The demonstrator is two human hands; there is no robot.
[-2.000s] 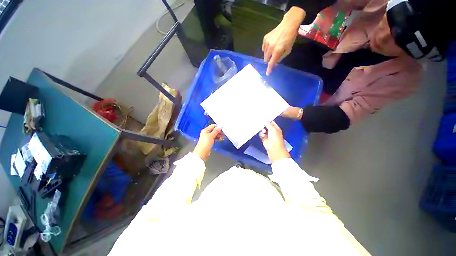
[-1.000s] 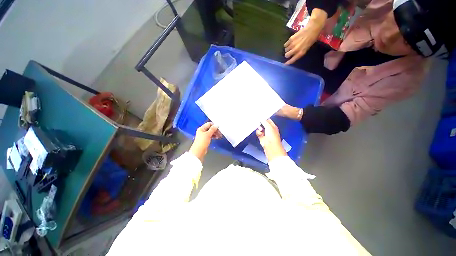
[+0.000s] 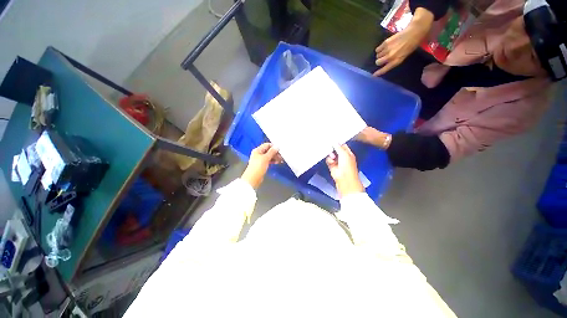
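A white paper sheet (image 3: 309, 121) is held tilted over the open blue crate (image 3: 388, 102). My left hand (image 3: 262, 163) grips its lower left edge. My right hand (image 3: 343, 166) grips its lower right edge. The sheet looks blank from glare. A cloudy clear plastic bag (image 3: 293, 67) lies in the crate behind the sheet. Another white paper (image 3: 323, 185) lies by the crate's near wall, partly behind my right hand. The sheet hides much of the crate's inside.
A seated co-worker (image 3: 491, 118) at the right has one hand at the sheet's right corner and a red-and-green printed item (image 3: 449, 34) on the lap. A dark trolley handle (image 3: 214, 37) rises behind the crate. A green-topped bench (image 3: 93, 155) stands left, blue crates (image 3: 541, 251) far right.
The co-worker's pointing hand has drawn back from over the crate toward the lap. The view has shifted a little. Both my hands still hold the sheet.
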